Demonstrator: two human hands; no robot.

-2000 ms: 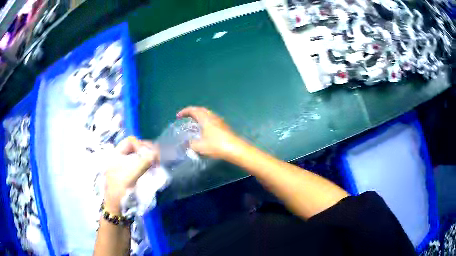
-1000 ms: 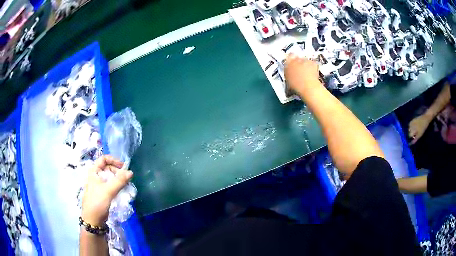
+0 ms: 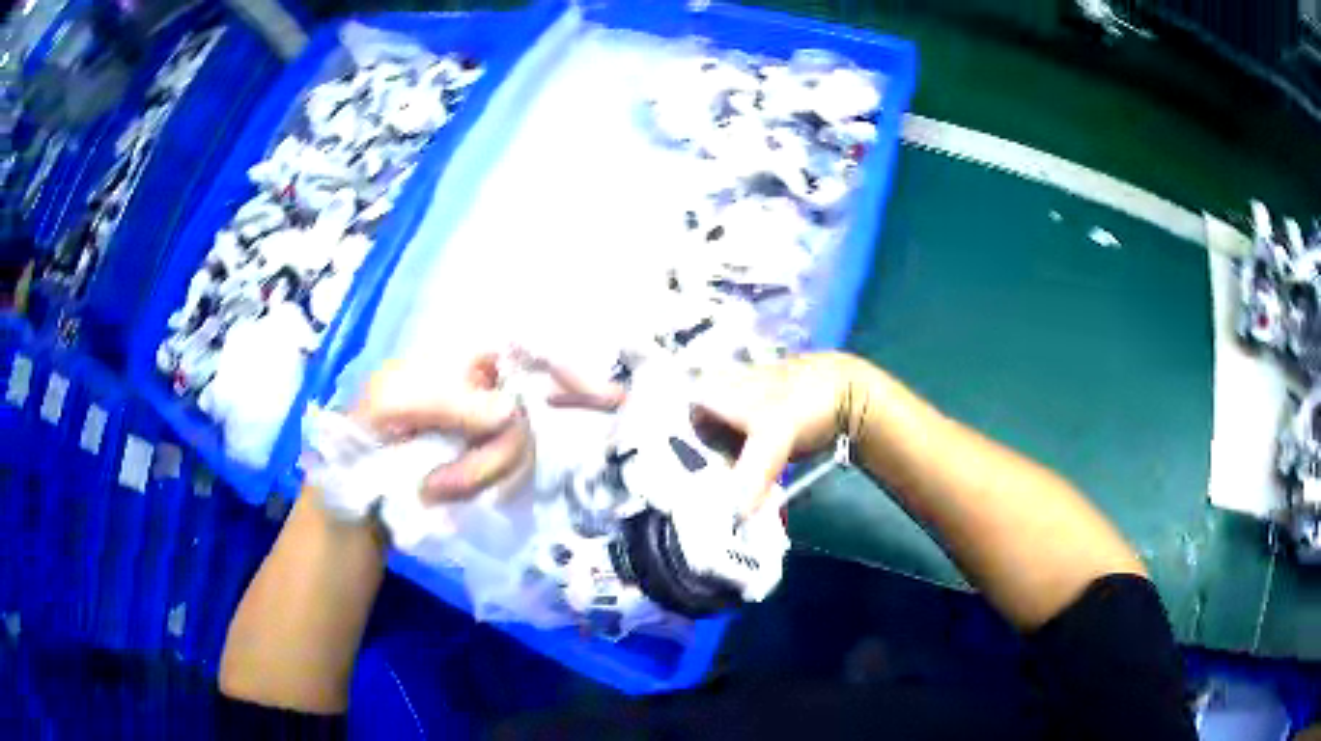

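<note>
My right hand (image 3: 782,420) grips a white-and-black assembly (image 3: 688,543) with a black oval part, above the near end of the lined blue crate (image 3: 887,159). My left hand (image 3: 449,427) is closed around a crinkly clear bag (image 3: 355,471), which looks whitish. The bag's edge lies close to the assembly; glare and blur hide whether the assembly is inside it. White-and-black pieces (image 3: 782,159) lie along the right side of the crate on a bright white liner (image 3: 565,188).
A second blue crate full of loose pieces (image 3: 333,188) stands at the left. The green bench (image 3: 1014,333) is at the right, with more assemblies (image 3: 1289,340) on a white board (image 3: 1239,420) at the right edge. Stacked blue crates (image 3: 73,507) stand at the lower left.
The view has swung left, towards the crates. My right hand has left the board and now holds an assembly over the crate. My left hand still has the bag, now beside my right hand.
</note>
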